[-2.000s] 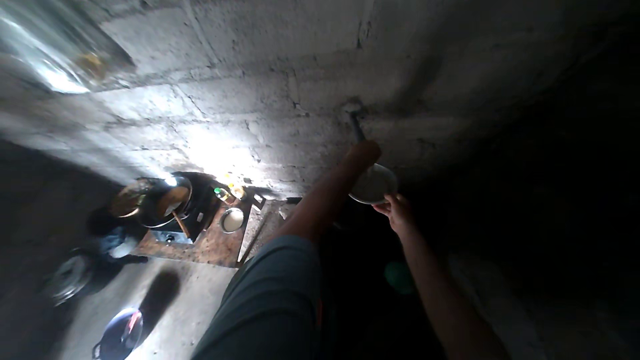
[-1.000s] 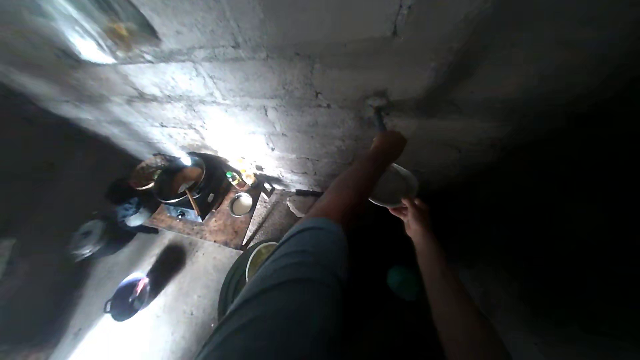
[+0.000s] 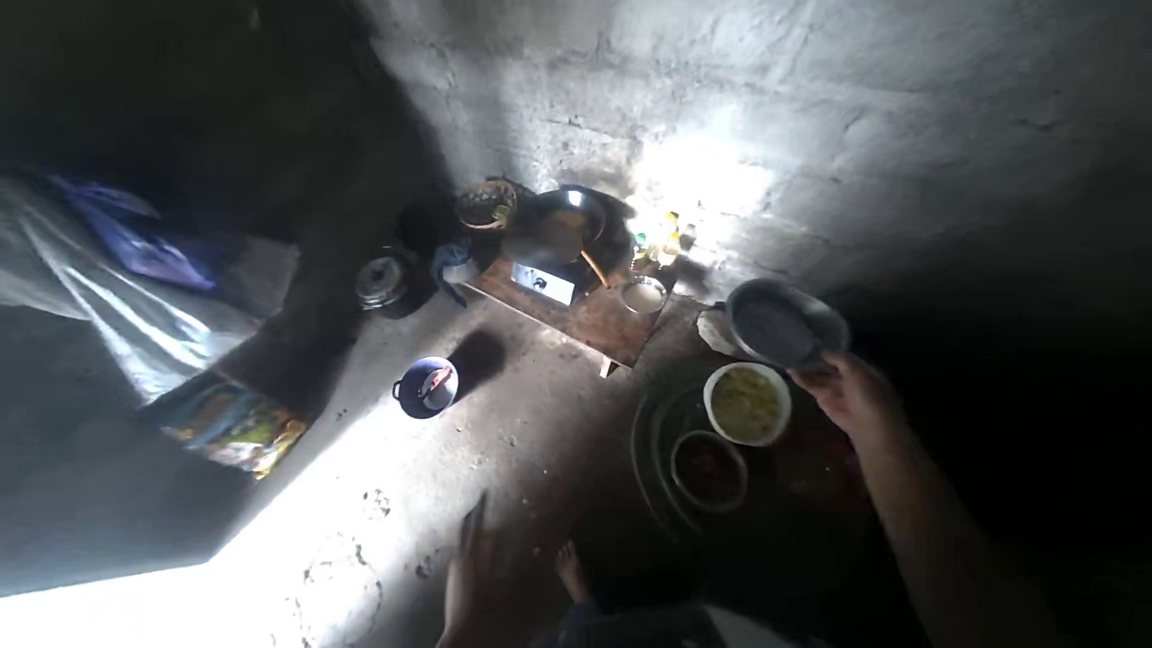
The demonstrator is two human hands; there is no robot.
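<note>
My right hand [image 3: 846, 391] grips the near rim of a round grey metal bowl [image 3: 778, 324], tilted and motion-blurred, at the right. Just below the bowl stands a white-rimmed bowl of yellowish food [image 3: 747, 405], beside another round bowl with dark reddish contents [image 3: 709, 471]. What appears to be my left hand [image 3: 477, 540] is a blur low in the picture, with a dark elongated shape at it; whether it holds this is unclear. A whitish item [image 3: 717, 331] lies partly behind the metal bowl.
A low wooden table [image 3: 612, 333] bears a stove [image 3: 542, 282] with a dark pan [image 3: 571, 220], a small bowl [image 3: 643, 294] and bottles [image 3: 661, 243]. A woven basket [image 3: 486, 204], lidded pot [image 3: 382, 281] and blue pot [image 3: 426, 388] are farther left. A bare foot [image 3: 571, 571] is below.
The view has swung left. My left hand has left the object at the block wall. The bowl in my right hand is away from that spot, near the food bowls.
</note>
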